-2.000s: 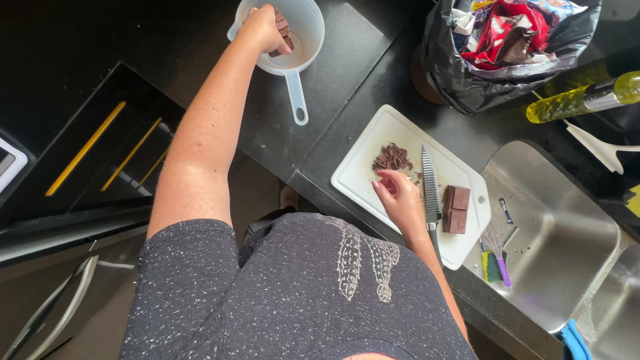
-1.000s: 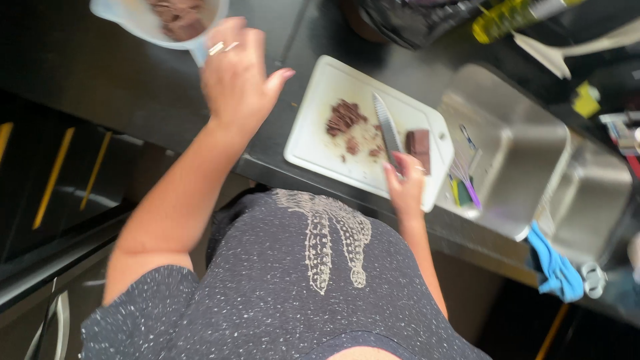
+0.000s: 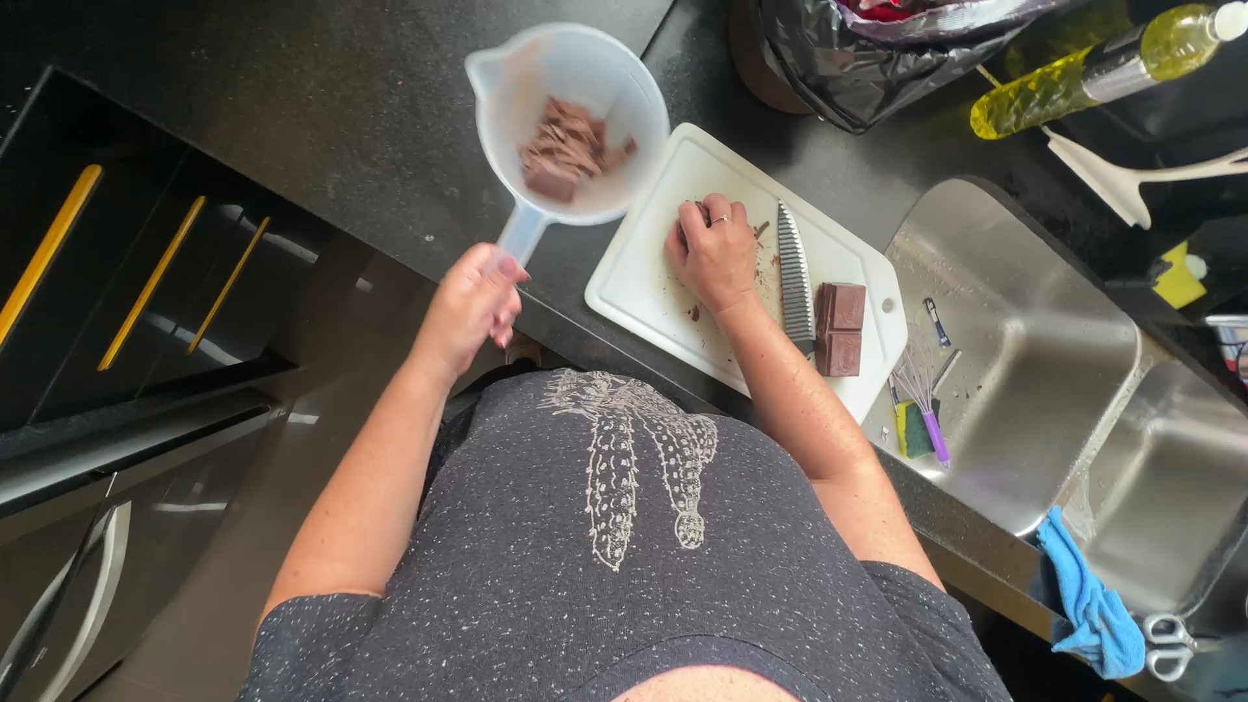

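Observation:
My left hand (image 3: pixel 480 300) grips the handle of a translucent plastic jug (image 3: pixel 624 107), which holds chopped chocolate pieces (image 3: pixel 565 146). The jug is tilted a little and its rim reaches the left corner of a white cutting board (image 3: pixel 639 292). On the board, my right hand (image 3: pixel 717 244) is closed over chopped chocolate, mostly hidden under the fingers. A kitchen knife with a ridged blade (image 3: pixel 795 268) lies just right of that hand, its handle partly behind my forearm. Beside the knife sits a chocolate block (image 3: pixel 839 329). Small crumbs are scattered on the board.
A steel double sink (image 3: pixel 1024 390) adjoins the board, with a purple-handled whisk (image 3: pixel 934 434) and a sponge (image 3: pixel 913 429) in it. A blue cloth (image 3: pixel 1087 604) and scissors (image 3: pixel 1168 645) lie at its near edge. Behind stand a black-bagged bin (image 3: pixel 829 68) and an oil bottle (image 3: pixel 1058 93).
The left hand has taken hold of the jug's handle and brought the jug beside the board. The right hand has left the knife and closed over the chopped chocolate.

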